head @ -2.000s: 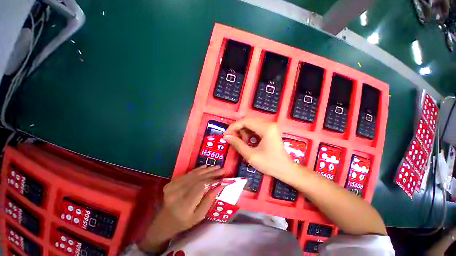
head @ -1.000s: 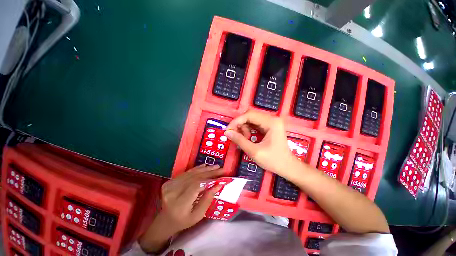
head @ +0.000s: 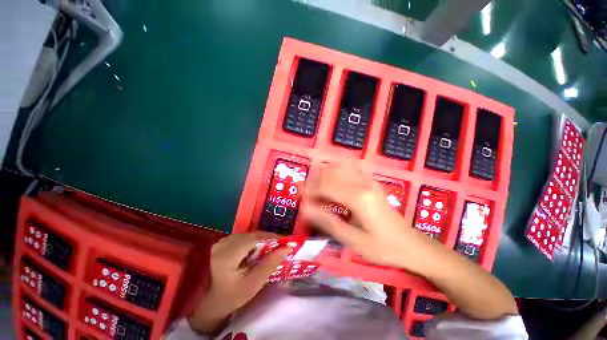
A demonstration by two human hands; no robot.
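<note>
An orange-red foam tray (head: 265,147) lies on the green bench. Its far row holds several keypad phones (head: 355,118) with dark screens. In the near row the phones carry red screen films; the leftmost film (head: 286,188) covers its phone's screen. My left hand (head: 241,269) holds a red film sheet (head: 293,267) with a white part at the tray's near edge. My right hand (head: 346,206) is blurred over the near row, partly covering the second and third phones. Whether its fingers hold anything cannot be told.
A strip pile of red-and-white film sheets (head: 559,189) lies right of the tray. Stacked red trays of labelled phones (head: 126,255) stand low at left. Part of another tray with phones (head: 429,305) shows below. A pale rail (head: 466,56) runs along the far side, with cables at both sides.
My right hand has left the leftmost phone's film edge and moved slightly right, blurring. That film now sits up to the screen's top. My left hand has shifted slightly with the film sheet.
</note>
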